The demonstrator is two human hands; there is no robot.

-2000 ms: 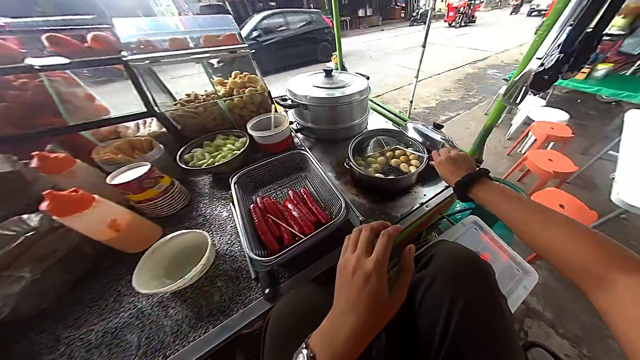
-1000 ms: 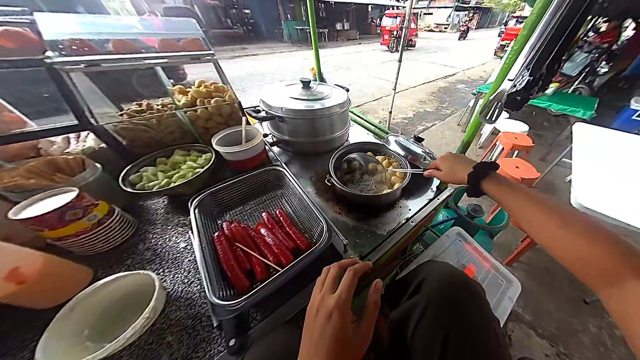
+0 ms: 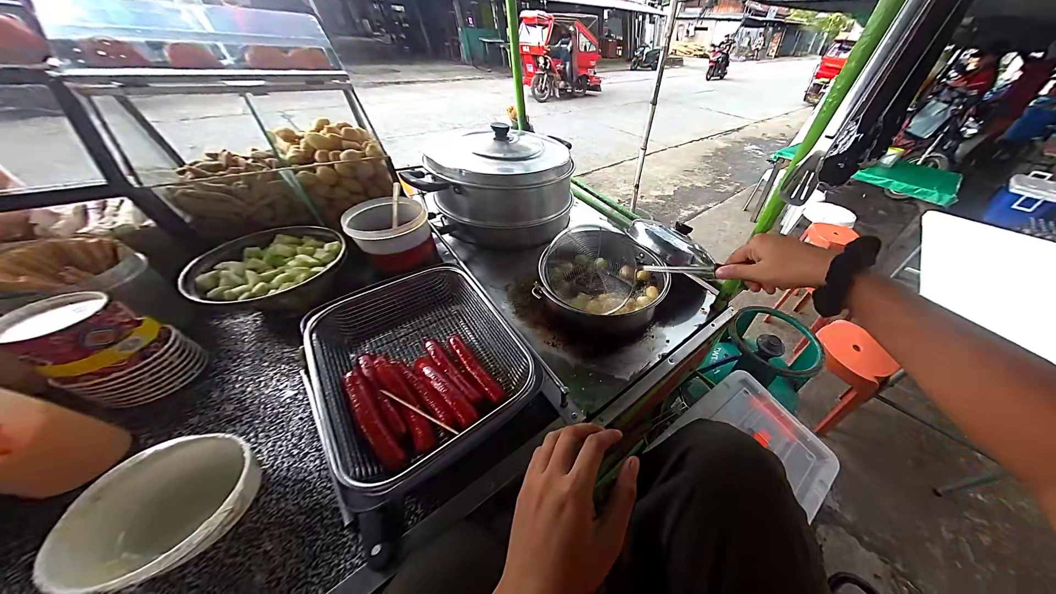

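My right hand (image 3: 775, 262) grips the handle of a wire mesh skimmer (image 3: 601, 266), whose round head lies over the metal pan (image 3: 606, 326) on the stove. Small round balls (image 3: 648, 290) sit in the pan beneath and beside the mesh. My left hand (image 3: 569, 503) rests at my knee by the counter's edge, fingers slightly apart, holding nothing. Left of it, red sausages (image 3: 412, 400) and a thin wooden stick (image 3: 419, 412) lie in a wire mesh basket (image 3: 322, 330).
Behind the pan stand a lidded steamer pot (image 3: 503, 190) and a metal lid (image 3: 672, 243). Left are a red-and-white tub (image 3: 388, 235), a bowl of cut green pieces (image 3: 268, 268), stacked paper cups (image 3: 124, 355) and an off-white bowl (image 3: 148, 511). Below right is a gas cylinder (image 3: 767, 359).
The skimmer's head now lies tilted flatter over the pan, its mesh facing me. My left hand stays by my knee. A red tricycle has come into view on the road.
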